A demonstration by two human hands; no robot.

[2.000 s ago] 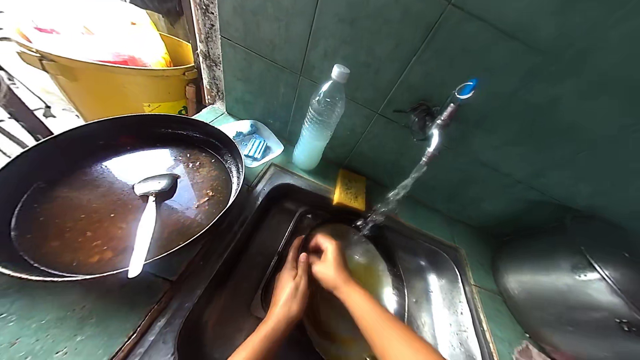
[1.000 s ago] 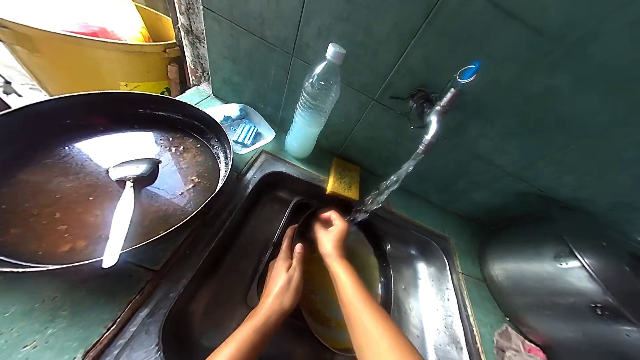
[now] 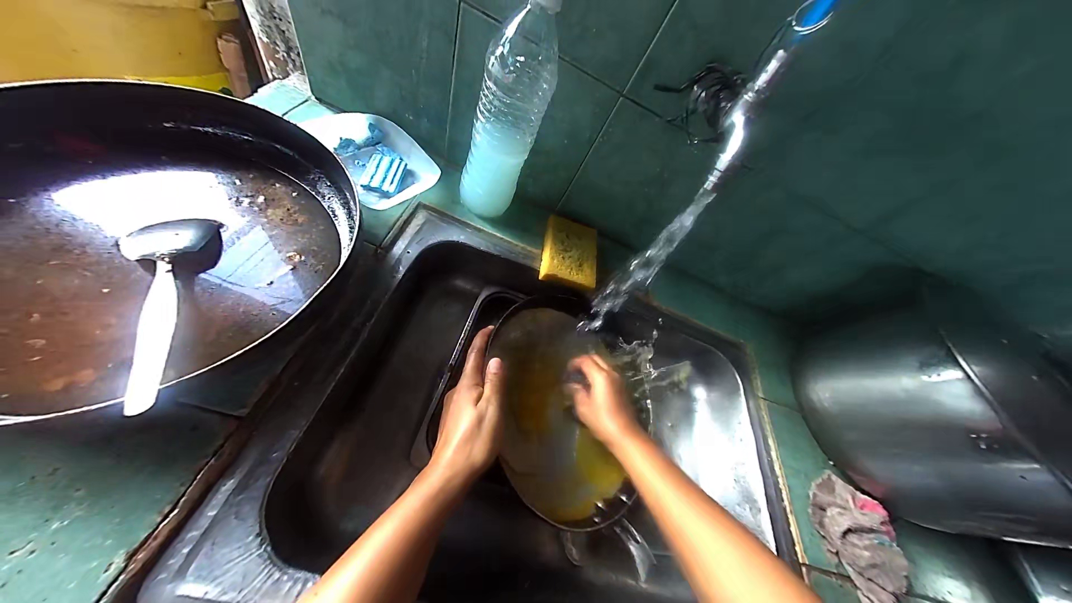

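A round metal pan (image 3: 544, 419) with yellowish liquid lies tilted in the steel sink (image 3: 335, 469), over a dark tray or pan. My left hand (image 3: 471, 410) grips its left rim, thumb on top. My right hand (image 3: 601, 398), blurred and with curled fingers, is over the pan's inside; whether it holds a scrubber cannot be told. Water (image 3: 662, 251) streams from the blue-tipped spout (image 3: 812, 15) and splashes at the pan's far right edge. Behind the pan, a yellow sponge (image 3: 569, 254) rests on the sink's back rim.
At left stands a large wok (image 3: 335, 276) of brown liquid with a ladle (image 3: 152, 335). Behind the sink are a plastic bottle (image 3: 509, 117) and a white dish (image 3: 419, 172) with blue soap. A big metal pot (image 3: 913, 402) and a rag (image 3: 858, 528) lie right; a yellow bucket (image 3: 109, 42) is back left.
My right hand has moved away from the pan's far edge, toward its middle right. More of the pan's inside shows, with the yellowish liquid in it. The water still runs.
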